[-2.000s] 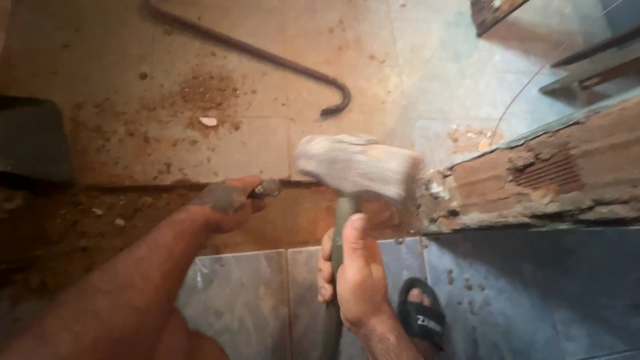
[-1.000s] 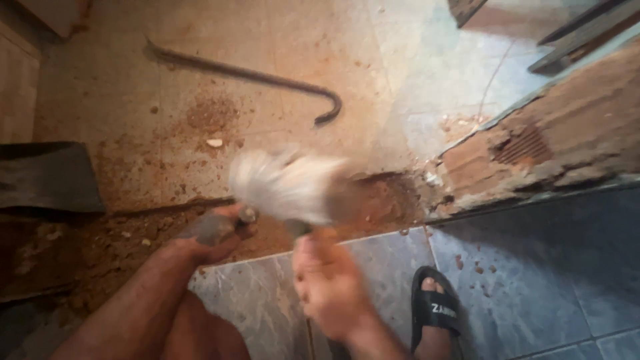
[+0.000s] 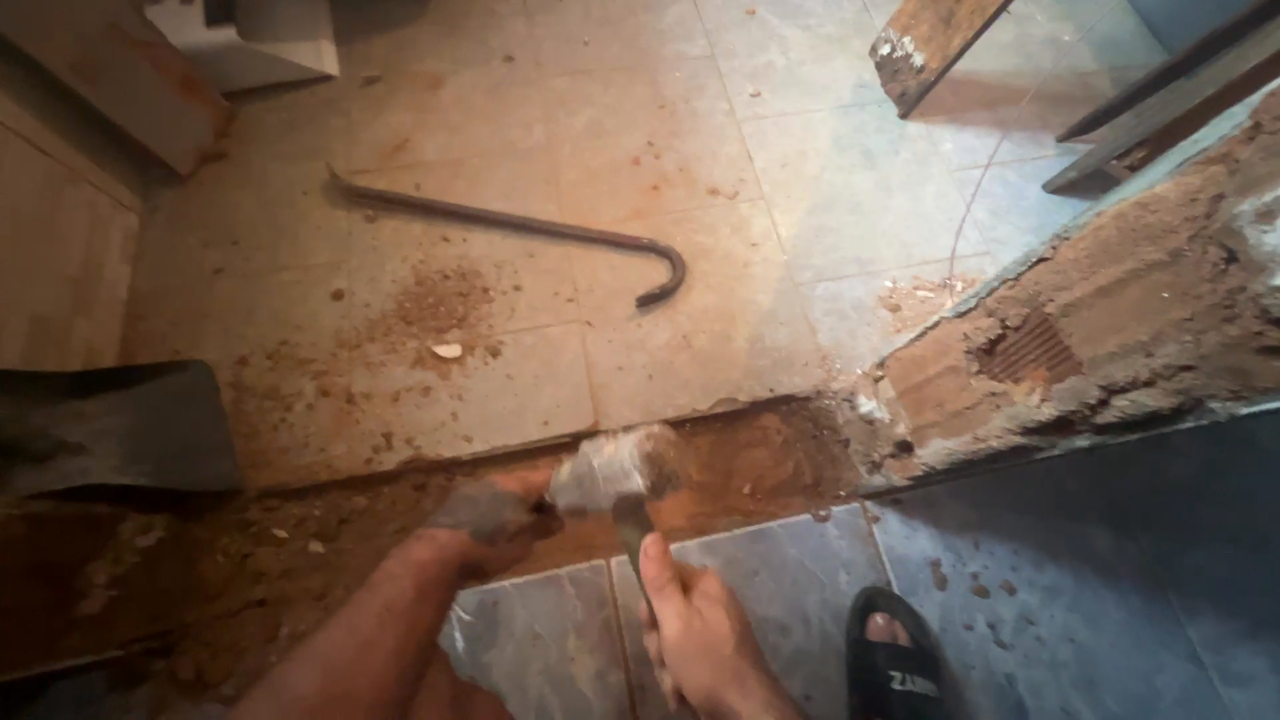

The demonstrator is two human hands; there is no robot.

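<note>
My right hand (image 3: 690, 620) is closed around the handle of a hammer (image 3: 615, 470) with a heavy, dust-whitened head. The hammer head is beside my left hand (image 3: 495, 510), over the dug-out channel between the two tiled floors. My left hand is closed around a tool, probably a chisel, whose end showed in the earlier frames; the hammer head and fingers now hide most of it. Reddish rubble (image 3: 770, 450) lies in the channel. A dark metal crowbar (image 3: 510, 218) with a hooked end lies on the beige tiles beyond my hands.
A broken brick wall end (image 3: 1100, 330) borders the channel on the right. A shovel blade (image 3: 130, 425) rests at the left. My sandalled foot (image 3: 890, 650) stands on the blue-grey tiles. Wooden pieces (image 3: 935, 45) are at the upper right. Crumbs and one pale chip (image 3: 446, 350) lie on the beige floor.
The hammer was raised and blurred in both earlier frames; its head is now down at my left hand. Both hands keep their grip. The crowbar has stayed in place.
</note>
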